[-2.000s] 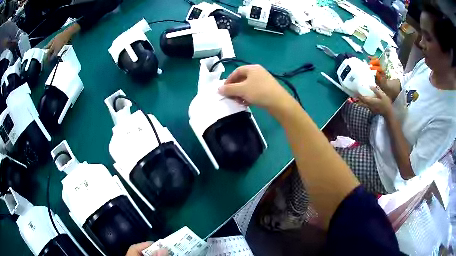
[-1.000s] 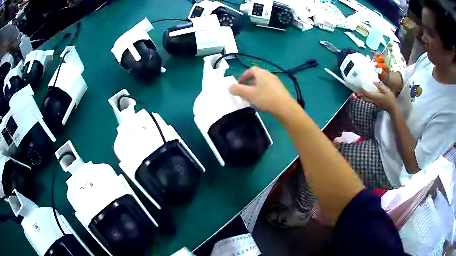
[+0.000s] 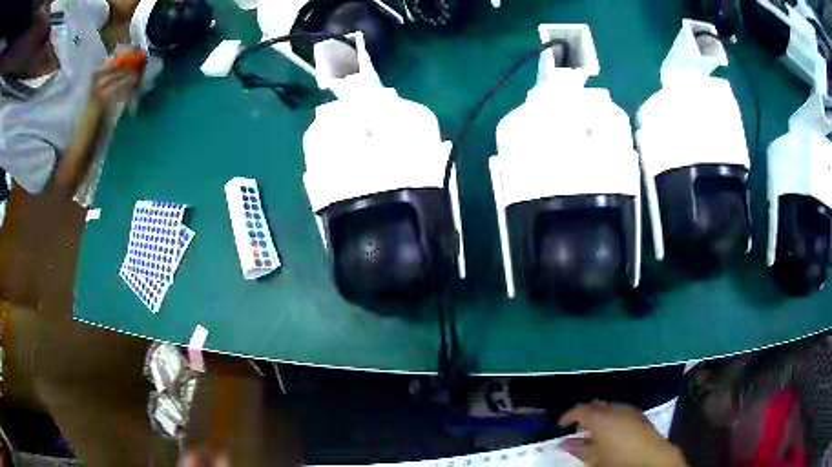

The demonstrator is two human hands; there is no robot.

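Note:
My right hand [image 3: 625,440] is at the bottom edge, cut off and slightly blurred. Its fingers are over a long white label sheet [image 3: 511,456] with small grey print, below the table edge; whether they grip it is unclear. I cannot make out my left hand. White-and-black dome cameras stand in a row on the green table [image 3: 274,324]: one at centre left [image 3: 369,146], one at the centre [image 3: 566,146], others to the right [image 3: 698,128]. Their black ball fronts face me. A black cable hangs between the two nearest, down over the table edge.
Blue-dot sticker sheets [image 3: 150,242] and a narrow dotted sticker strip [image 3: 251,228] lie at the left. A small white block [image 3: 221,58] lies near a dark cable. Another person [image 3: 41,100] sits at upper left with a hand near a camera. Brown carton-like surfaces are lower left.
The view has swung to another part of the table, where dotted sticker sheets show. My right hand is off the camera and below the table edge, at the label sheet.

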